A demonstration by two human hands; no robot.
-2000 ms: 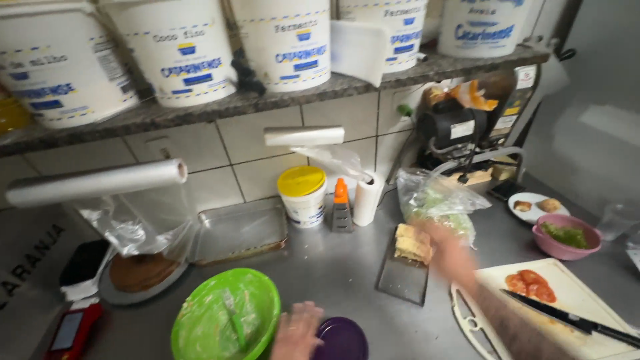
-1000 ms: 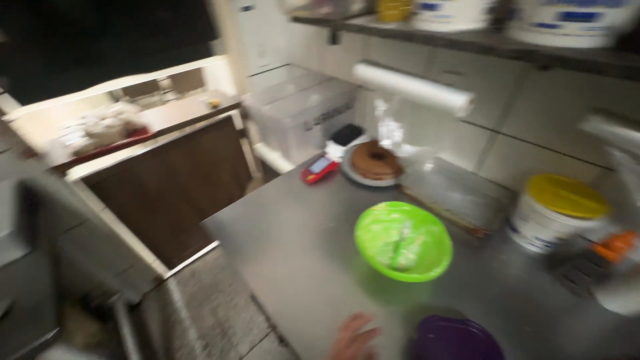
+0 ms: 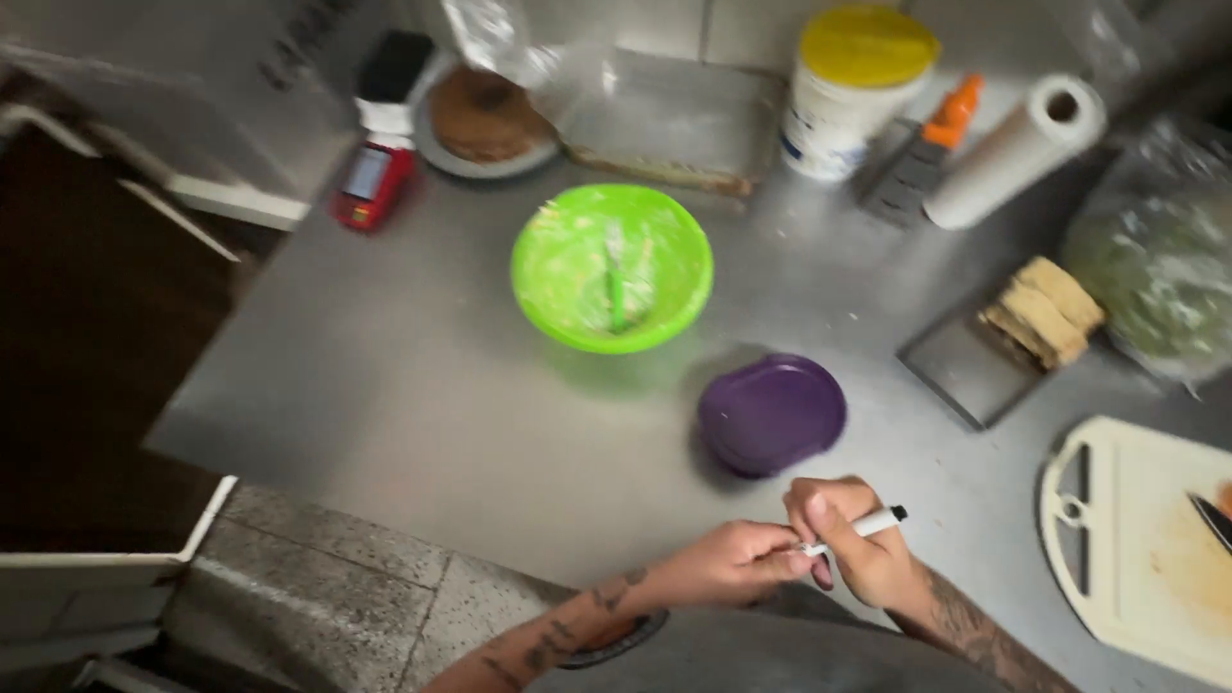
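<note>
A white marker pen [image 3: 878, 521] with a black end is held between both hands, low in the view. My right hand [image 3: 852, 539] is closed around its body. The fingertips of my left hand [image 3: 756, 563] pinch the pen's lower end, touching the right hand. Just above the hands, a round purple lid or container [image 3: 773, 414] rests on the steel counter. Farther up and left sits a lime green bowl [image 3: 612, 269], smeared inside with a pale mixture, with a green-handled utensil [image 3: 617, 289] in it.
A red card terminal [image 3: 370, 183], a brown cake [image 3: 486, 115], a metal baking pan [image 3: 674, 115], a yellow-lidded tub [image 3: 833, 125], a grater [image 3: 910, 173] and a plastic roll [image 3: 1015, 154] line the back. Rightward are a small tray with pastry [image 3: 1044, 313], a bagged green food [image 3: 1165, 260], a cutting board [image 3: 1107, 549] and a knife [image 3: 1211, 520].
My right hand was by the pastry on the tray two seconds ago; both hands have come together low in front with a white pen between them. The view swung left, then partly back.
</note>
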